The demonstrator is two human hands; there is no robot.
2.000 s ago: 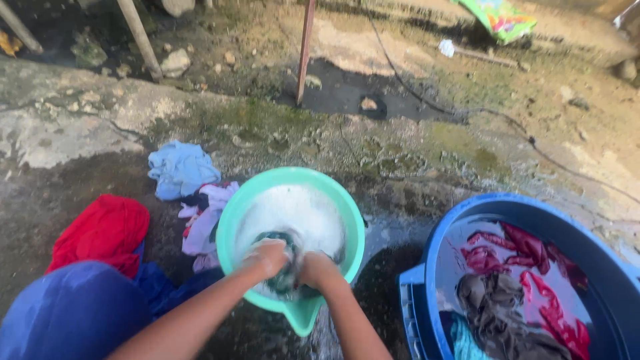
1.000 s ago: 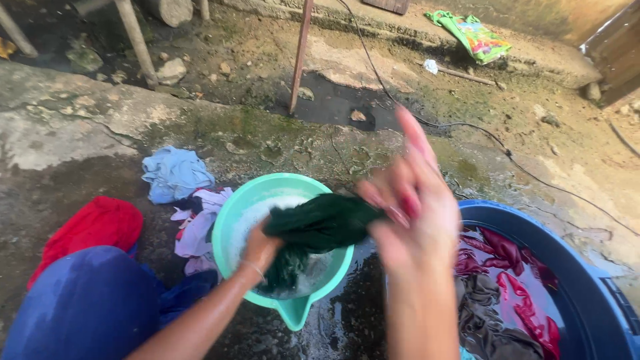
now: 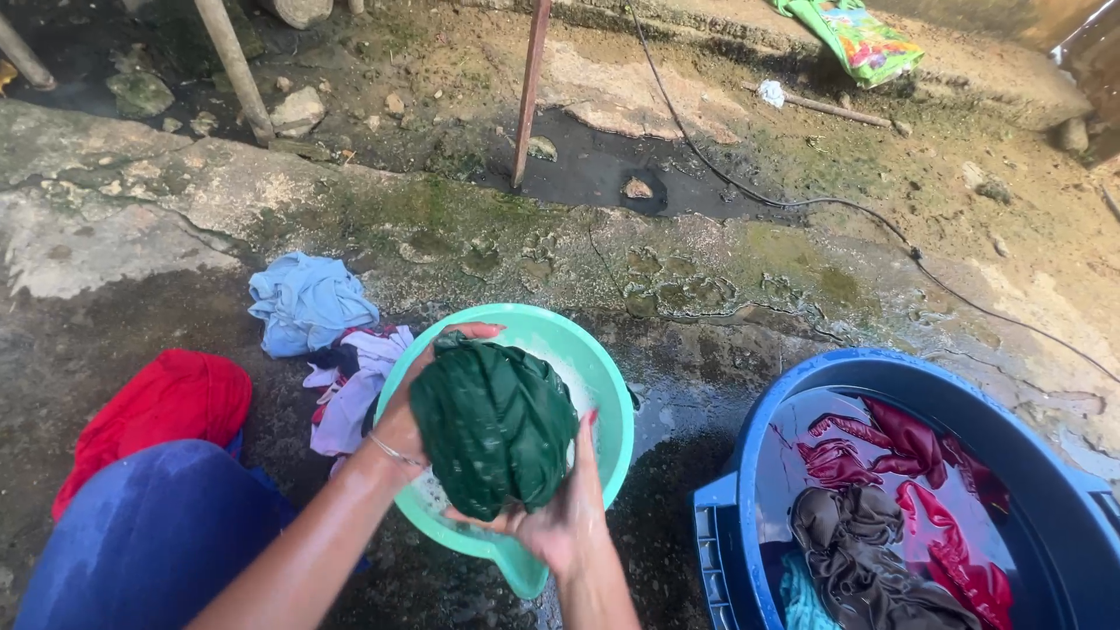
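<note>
A bunched dark green wet cloth (image 3: 494, 424) is held between both hands over a mint green plastic basin (image 3: 608, 385) with suds in it. My left hand (image 3: 411, 411) grips the cloth's left side, a thin bracelet on the wrist. From below and the right, my right hand (image 3: 560, 516) cups it, fingers partly hidden under the cloth. Left of the basin lie a lilac garment (image 3: 350, 407), a light blue one (image 3: 308, 302) and a red one (image 3: 166, 407).
At right, a large blue plastic tub (image 3: 748, 455) holds water with maroon clothes (image 3: 910, 437) and a dark brown garment (image 3: 853, 542). A wooden post (image 3: 530, 96), a black cable (image 3: 840, 201) and a green printed bag (image 3: 862, 39) are beyond the concrete ledge.
Two seconds ago both hands were down in the suds. A second ago the green cloth was stretched to the right, my right hand raised; now it is bunched between both hands above the basin.
</note>
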